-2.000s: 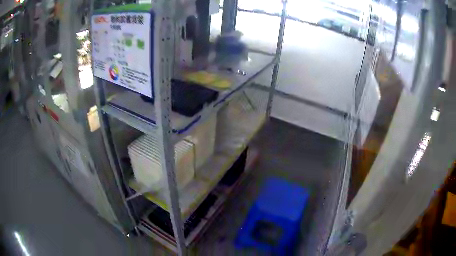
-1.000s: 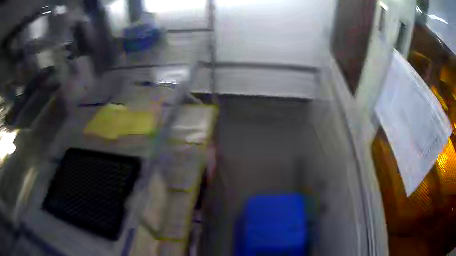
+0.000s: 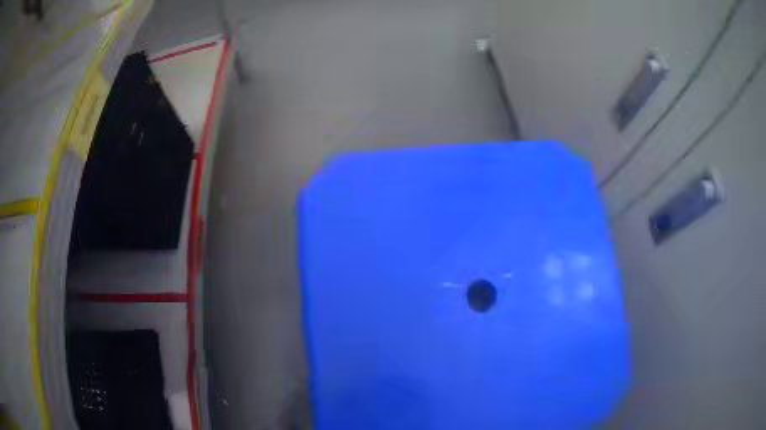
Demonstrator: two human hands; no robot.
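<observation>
A blue plastic stool point(image 3: 403, 252) with cut corners and a round dark hole in its top fills the lower middle of the head view, close below the camera. It stands upright on the grey floor. Neither of my hands is in the picture.
On the left is a rack with a yellow-edged shelf point(image 3: 52, 168) and a lower red-edged shelf point(image 3: 195, 218). Black trays point(image 3: 134, 159) lie on the lower shelf. On the right is a grey-white cabinet panel point(image 3: 705, 294) with recessed handles point(image 3: 689, 207). Grey floor point(image 3: 361, 76) lies between.
The view has moved forward and tilted down. The blue stool now looks much larger and nearer. The upper rack shelf, its black tray and the amber window have left the picture.
</observation>
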